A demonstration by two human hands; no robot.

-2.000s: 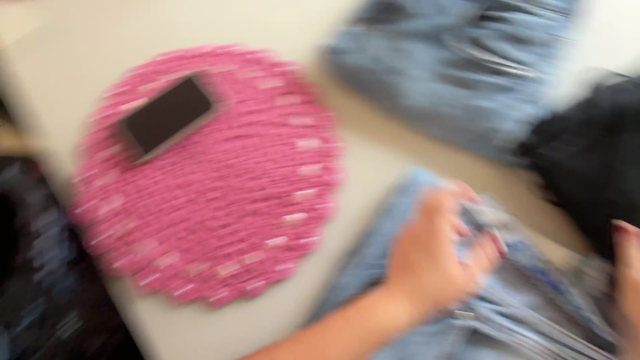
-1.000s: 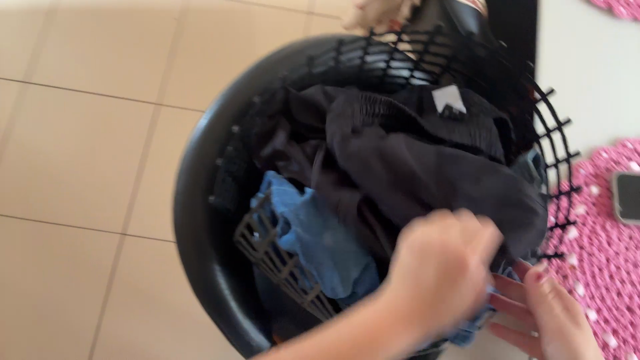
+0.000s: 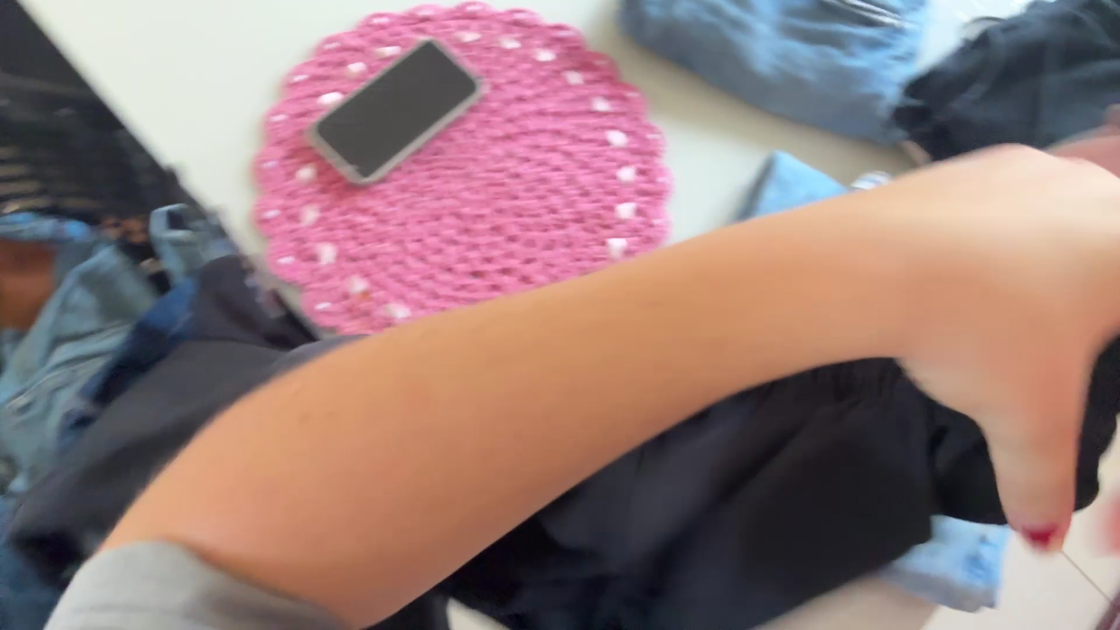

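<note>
My left forearm, in a grey sleeve, crosses the view from lower left to right. The left hand [image 3: 1006, 254] is blurred at the right edge, thumb pointing down over a black garment [image 3: 770, 490]; its fingers are largely cut off, so its grip cannot be told. Dark cloth stretches beneath the arm toward denim [image 3: 79, 306] at the left. A blurred skin-coloured patch at the right edge may be my right hand [image 3: 1111, 525]. Light blue denim [image 3: 792, 185] shows above the forearm, and more beneath the black garment.
A pink crocheted round mat [image 3: 516, 201] lies on the white table [image 3: 210, 52], with a smartphone [image 3: 398, 109] on it. Folded blue jeans [image 3: 779, 70] and a black garment with frayed edges [image 3: 1024, 79] lie at the upper right. Black basket mesh [image 3: 52, 131] is at the left.
The view has swung from the basket back to the table. My left arm now reaches far right. Dark cloth, in the basket a second ago, now spreads under my arm.
</note>
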